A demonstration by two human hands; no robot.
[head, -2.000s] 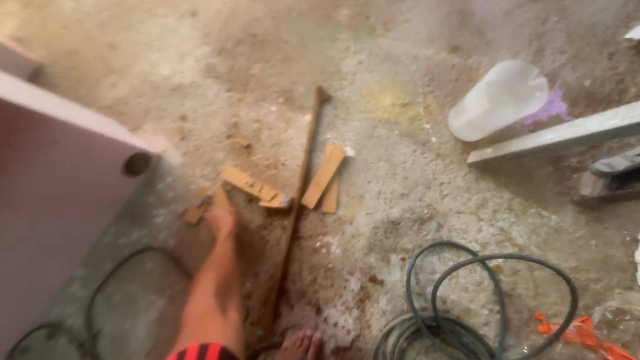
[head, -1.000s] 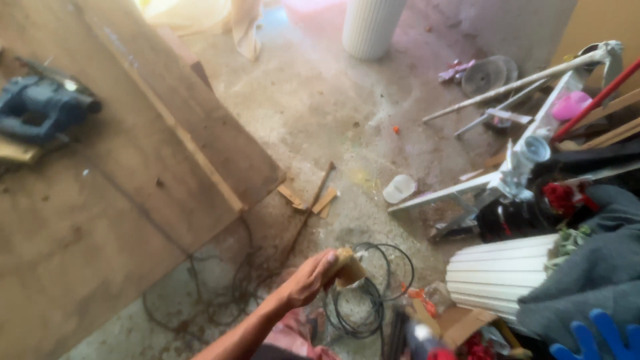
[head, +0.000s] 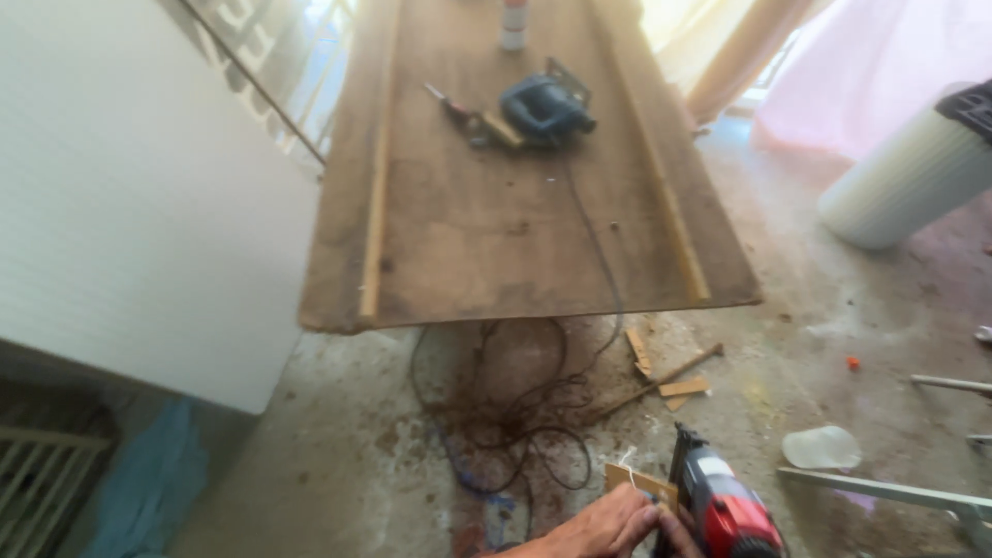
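At the bottom of the head view my left hand (head: pixel 601 523) is closed on a small wooden strip (head: pixel 642 479), with a thin white thread on it. My right hand (head: pixel 680 535) is mostly hidden; its fingers meet the left ones beside a red and black nail gun (head: pixel 732 496). Whether those fingers grip the tool or the strip cannot be told. Beyond the hands stands a wooden worktable (head: pixel 480 263) with a blue jigsaw (head: pixel 546 105) lying on it, its cord running over the near edge.
Tangled cables (head: pixel 535 411), a wooden stick (head: pixel 659 381) and wood scraps (head: pixel 685 387) lie on the floor. A white panel (head: pixel 155 201) stands left. At right are a translucent plastic container (head: pixel 821 448), a metal bar (head: pixel 876 487) and a white ribbed cylinder (head: pixel 907 170).
The view has swung to the worktable. One second ago a hand held a small wooden piece alone; now both hands are together beside the nail gun, which has come into view.
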